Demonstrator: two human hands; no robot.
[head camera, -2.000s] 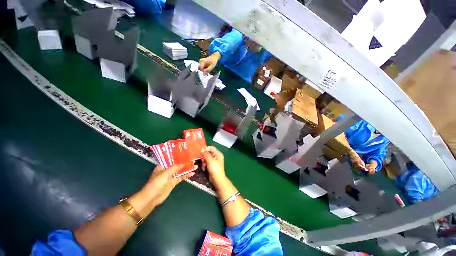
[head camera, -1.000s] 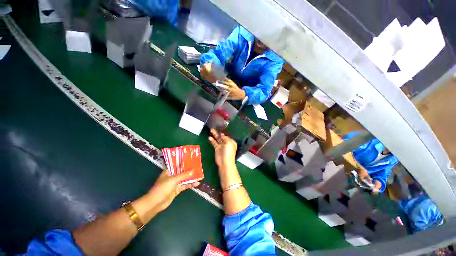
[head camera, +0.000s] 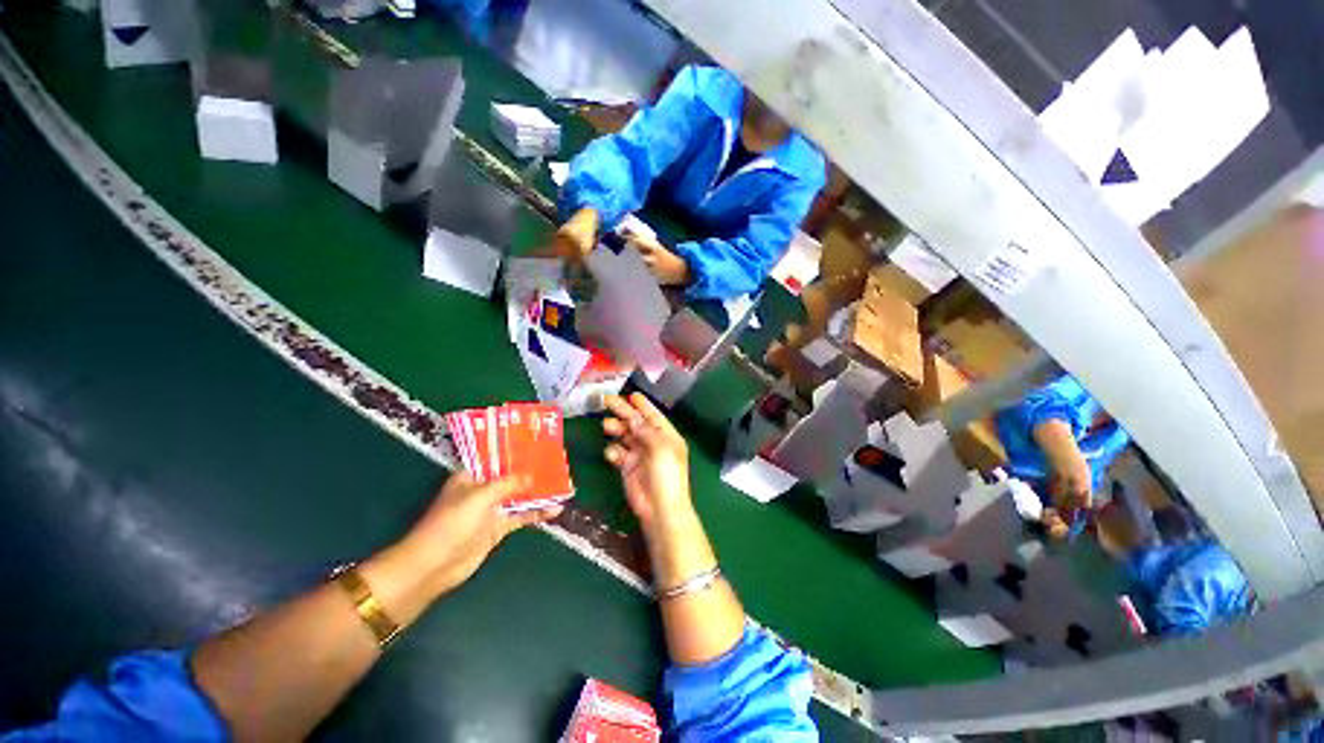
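Observation:
My left hand (head camera: 472, 526) holds a fan of red inserts (head camera: 532, 454) with white print above the belt's near rail. My right hand (head camera: 646, 453) is over the green belt, fingers apart, with nothing seen in it, just below an open gift box (head camera: 569, 370). That box is white with grey flaps, tilted, with something dark and red showing at it. A stack of red inserts (head camera: 611, 714) lies on the table at the bottom edge, beside my right sleeve.
Open white and grey boxes (head camera: 462, 259) stand in a row on the green conveyor belt (head camera: 363, 276). A worker in blue (head camera: 726, 189) opposite reaches to the boxes. A thick overhead frame (head camera: 929, 174) crosses the upper right. Brown cartons (head camera: 886, 327) are behind the belt.
My right hand has gone from the fan to a box, then drawn slightly back from the boxes. The fan remains in my left hand. The opposite worker's hands are now at the tilted box.

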